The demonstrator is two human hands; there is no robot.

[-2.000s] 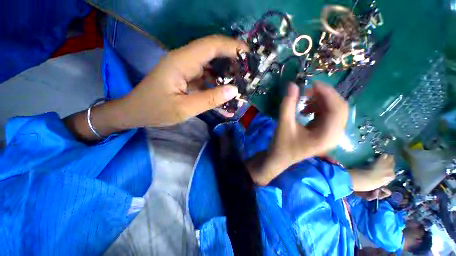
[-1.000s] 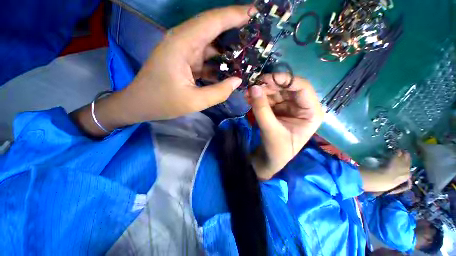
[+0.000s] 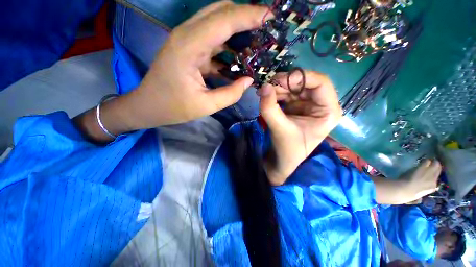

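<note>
My left hand [image 3: 190,68] holds a bunch of dark flex circuit assemblies [image 3: 256,52] with small gold and white spots, between its thumb and fingers. My right hand [image 3: 302,112] is just to the right, its thumb and index fingertip pinched at the lower edge of the bunch. A thin dark ring [image 3: 296,80] stands out by the right-hand fingers. What exactly the right fingertips pinch is too small to tell. Another dark ring [image 3: 324,39] lies further up, beside the bunch.
A heap of gold and silver parts [image 3: 373,31] lies on the green mat [image 3: 443,31]. Black strips [image 3: 378,75] lie beside it. A clear patterned sheet [image 3: 453,99] and small silver bits [image 3: 407,130] are at right. A neighbour's hand [image 3: 417,182] works at lower right.
My right hand has moved left from above the mat to the bunch in my left hand, and its thumb and finger have closed there. The view has shifted slightly.
</note>
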